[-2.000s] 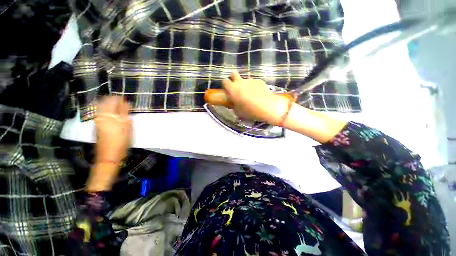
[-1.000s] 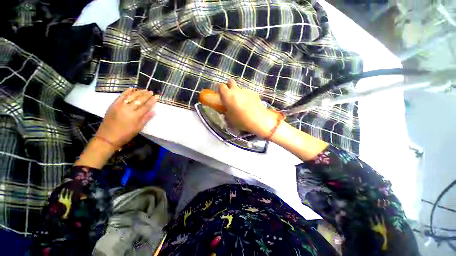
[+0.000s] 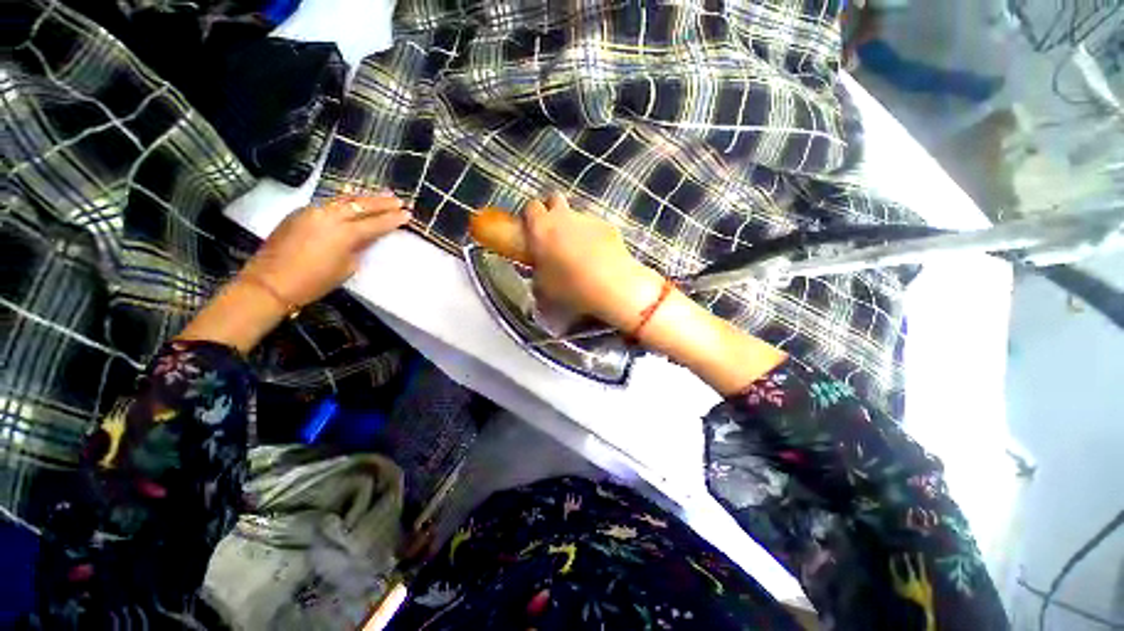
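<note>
The black plaid garment (image 3: 555,160) lies spread and partly bunched over the white-covered pressing table (image 3: 425,296), its hem near the table's front edge. My right hand (image 3: 579,265) is closed around the orange-brown handle of the steam iron (image 3: 499,290). The iron rests at the hem, partly on the plaid cloth and partly on the white cover. A hose rises from its rear to the right. My left hand (image 3: 323,247) lies at the hem's left part, fingers together and fingertips on the cloth edge; whether it pinches the cloth is hidden.
A pile of plaid cloth (image 3: 74,247) lies at the left, with black cloth (image 3: 265,105) beside the table's left end. Below the table are a blue object (image 3: 323,422) and beige cloth (image 3: 302,542). Cables (image 3: 1085,567) lie at the far right.
The view has turned, so the table edge now slants more. My left hand has come onto the hem from its blurred position farther left. The iron stays gripped at the hem.
</note>
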